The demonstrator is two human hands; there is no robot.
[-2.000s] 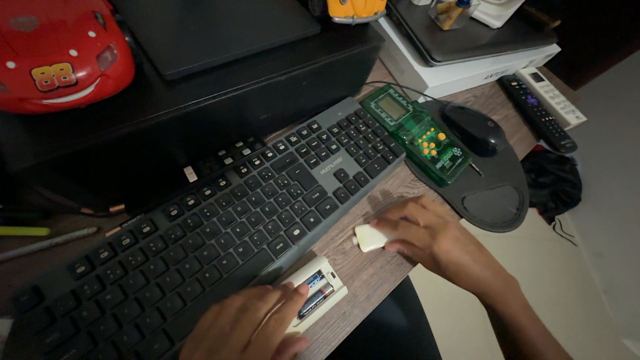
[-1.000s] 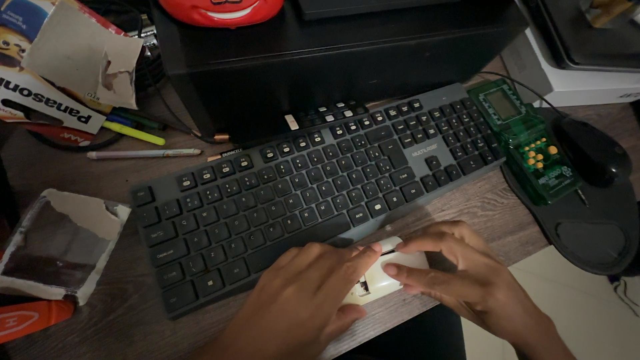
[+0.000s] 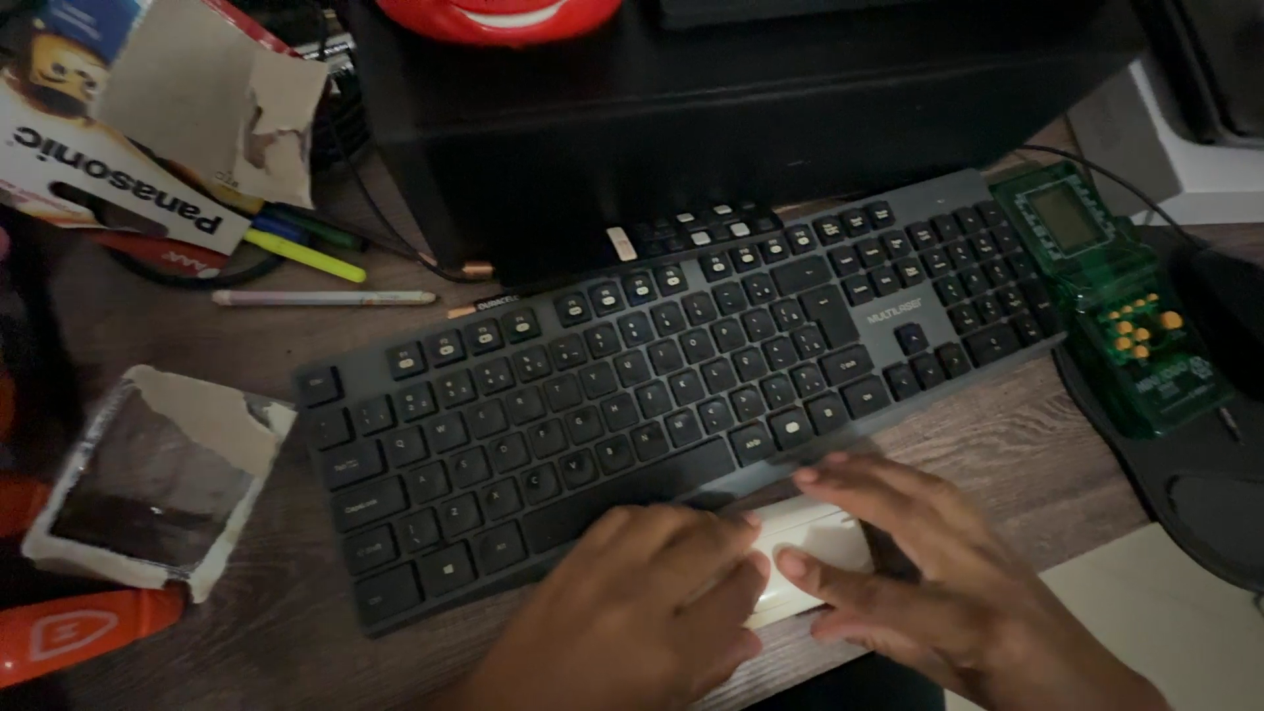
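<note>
A white plastic battery-powered device [image 3: 812, 548] lies at the desk's front edge, just below the black keyboard [image 3: 632, 395]. My left hand [image 3: 642, 602] grips its left end, fingers curled over it and hiding that part. My right hand [image 3: 918, 573] has its thumb on the device's top face and its fingers along the far edge. A smooth white surface shows between the hands; no battery is visible there. Whether the cover sits fully flush cannot be told.
A green handheld game [image 3: 1126, 306] rests on the black mouse pad [image 3: 1185, 494] at right. At left are a torn Panasonic box [image 3: 118, 188], a yellow marker [image 3: 306, 257], a pen [image 3: 326, 297], an opened clear package [image 3: 163, 484] and an orange object [image 3: 89, 632]. Battery ends show behind the keyboard.
My right hand has brought the small white cover left onto the device, where two batteries showed in its compartment before. The view has swung left.
</note>
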